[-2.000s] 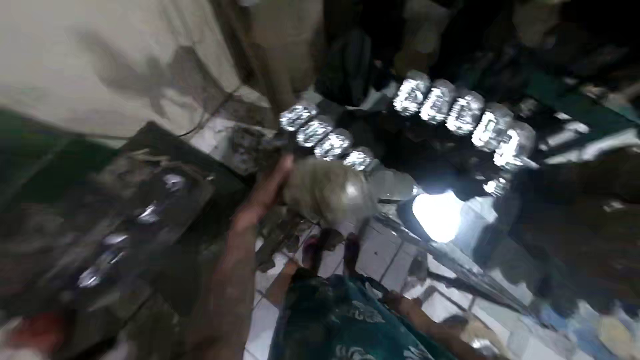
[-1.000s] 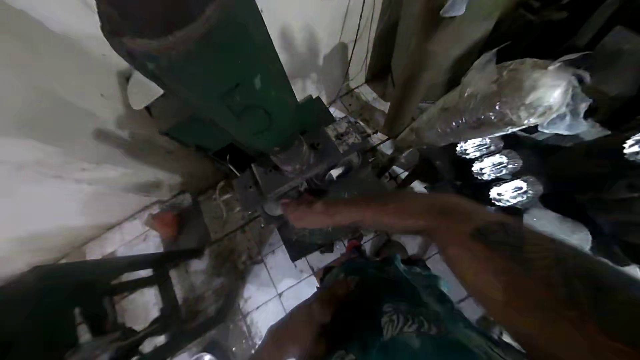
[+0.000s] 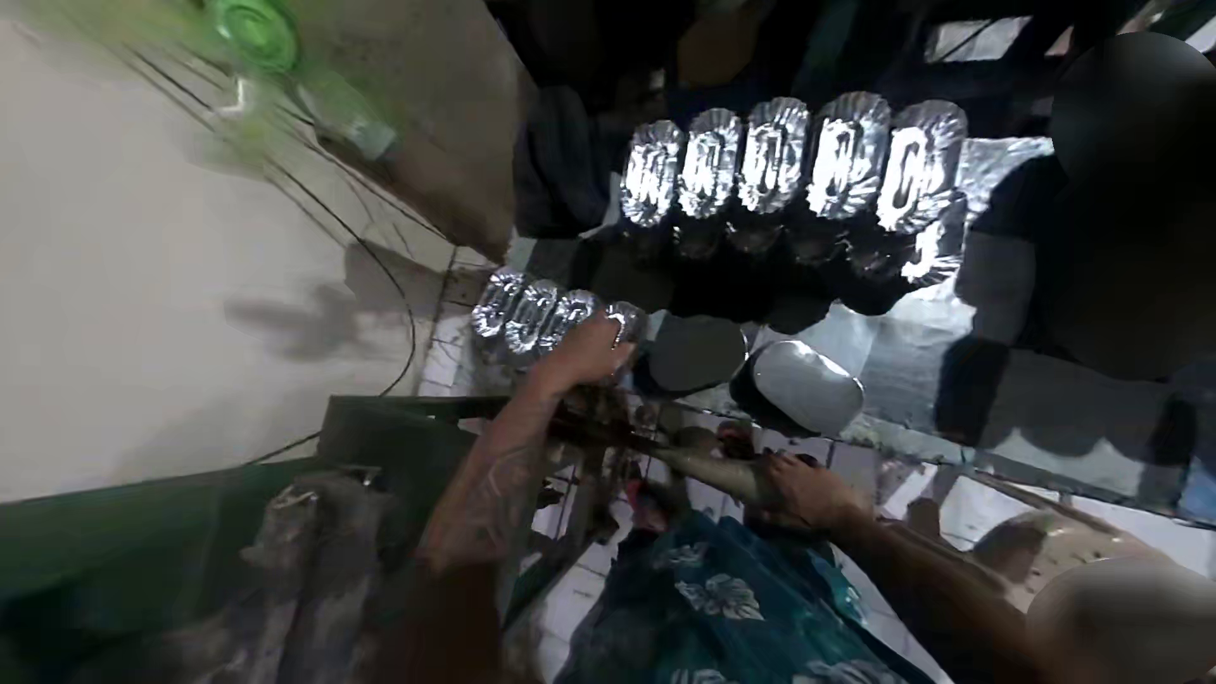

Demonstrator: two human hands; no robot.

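Observation:
My left hand (image 3: pixel 589 351) reaches over the right end of a short row of fluted oval foil moulds (image 3: pixel 534 313). Its fingers touch or cover part of the last mould (image 3: pixel 625 325); whether they grip it, I cannot tell. Low in the middle, my right hand (image 3: pixel 807 489) is closed around the end of a pale bar or lever (image 3: pixel 714 471), whose darker part runs up and left below my left hand. A longer row of shiny fluted foil moulds (image 3: pixel 776 157) stands further back. Between the hands and that row lie a grey oval piece (image 3: pixel 698 353) and a pale, smooth oval one (image 3: pixel 806 385).
A green metal machine frame (image 3: pixel 399 446) fills the lower left, beside a pale wall (image 3: pixel 171 285) with hanging cables. A blurred green round object (image 3: pixel 255 36) is at the top left. A speckled pale round item (image 3: pixel 1054 551) sits lower right, above a tiled floor.
The view has swung strongly from the green machine to the foil moulds. A hand that was at the machine's metal part one second ago is no longer there; my left hand is now at the short mould row.

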